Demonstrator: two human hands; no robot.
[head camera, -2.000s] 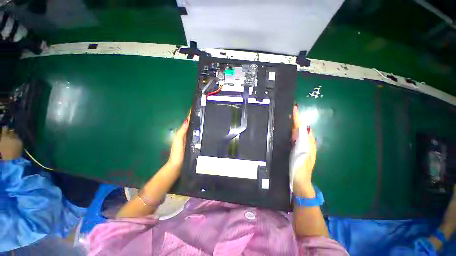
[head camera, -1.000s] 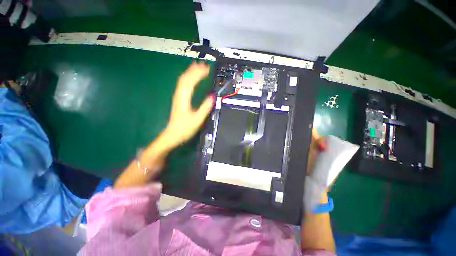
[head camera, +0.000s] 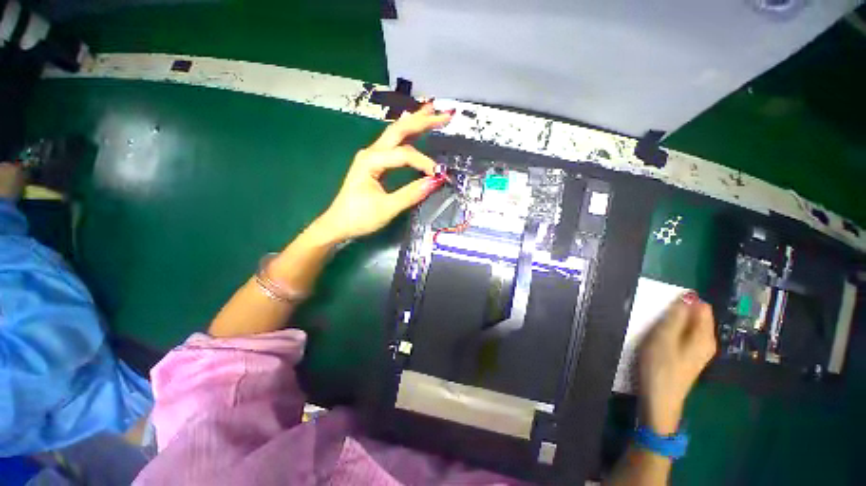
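Observation:
The open tablet (head camera: 475, 327) lies upright before me on black foam (head camera: 622, 237), its mainboard (head camera: 513, 201) at the far end and a pale strip (head camera: 465, 403) across the near end. My left hand (head camera: 366, 195) has thumb and index fingertips pinched together at the tablet's far left corner, beside the red wires (head camera: 454, 229); whether a tiny piece is between them I cannot tell. My right hand (head camera: 676, 351) is closed on the right edge of the white backing sheet (head camera: 650, 313), just right of the tablet; its fingers are partly blurred.
A second open tablet (head camera: 802, 313) lies at the right. Tiny white scraps (head camera: 668, 231) sit on the green mat (head camera: 218, 190) between the tablets. A whitish board (head camera: 570, 57) stands behind the taped edge strip (head camera: 275, 88). A blue-sleeved person (head camera: 57, 332) is at the left.
My left hand has left the tablet's side and now pinches at its far left corner. My right hand and the sheet have moved out to the right. A second tablet has appeared at the right.

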